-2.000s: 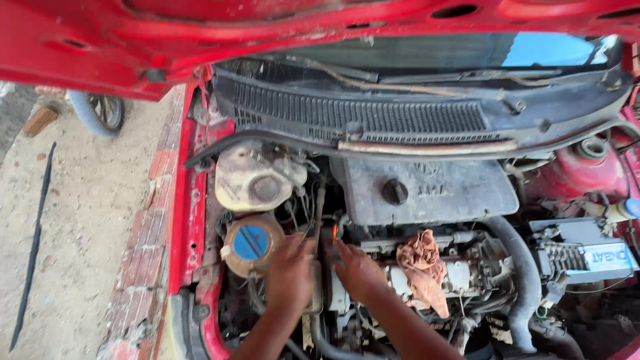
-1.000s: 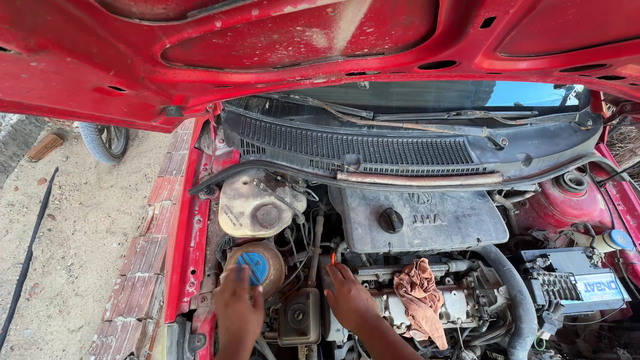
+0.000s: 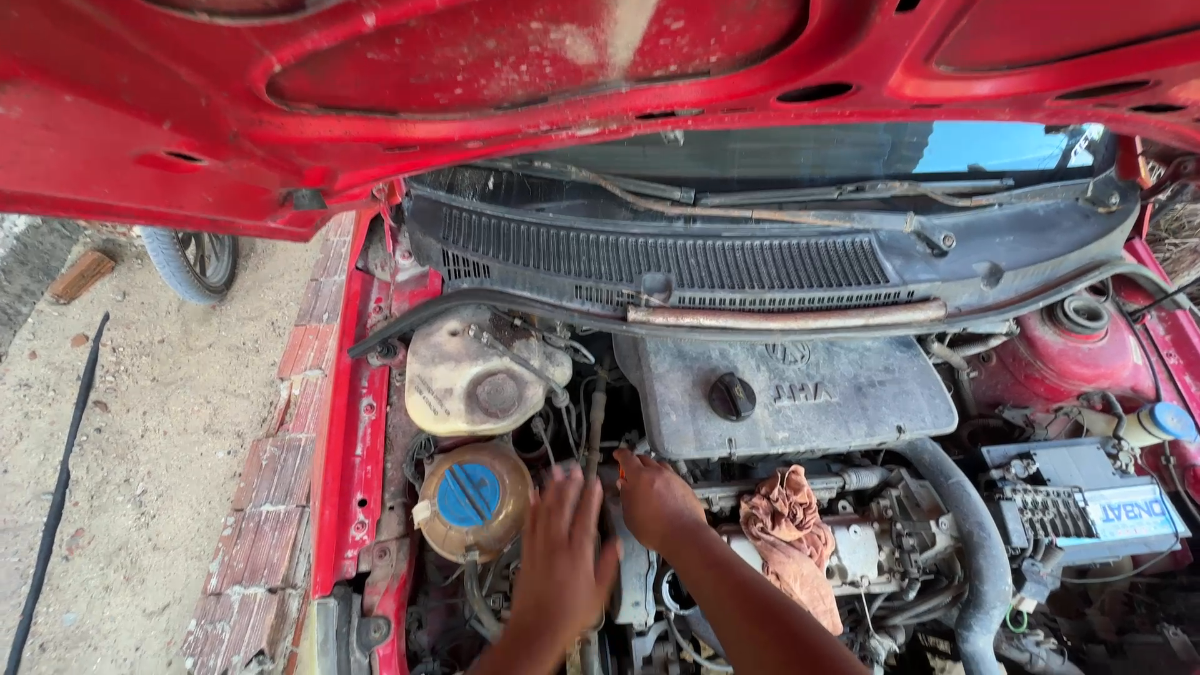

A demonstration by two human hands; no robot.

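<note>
My left hand [image 3: 564, 553], slightly blurred, is spread over the engine bay just right of the round coolant reservoir with its blue cap [image 3: 469, 495]; nothing shows in it. My right hand [image 3: 659, 499] is bent at the left end of the engine, its fingertips at a small orange part [image 3: 621, 461]. Whether the fingers grip that part cannot be told. Behind my right hand lies the grey engine cover [image 3: 797, 412] with a black oil filler cap [image 3: 732, 397]. A crumpled reddish-brown cloth [image 3: 790, 548] rests on the engine, right of my right forearm.
The raised red hood [image 3: 525, 84] hangs overhead. A stained plastic fluid tank [image 3: 483, 370] stands behind the coolant reservoir. At the right are a thick black hose [image 3: 970, 553] and the battery [image 3: 1092, 506]. A low brick edge [image 3: 253, 544] runs along the left of the car.
My left hand has moved right, from the front of the blue-capped reservoir to beside it. My right hand stays near the orange part.
</note>
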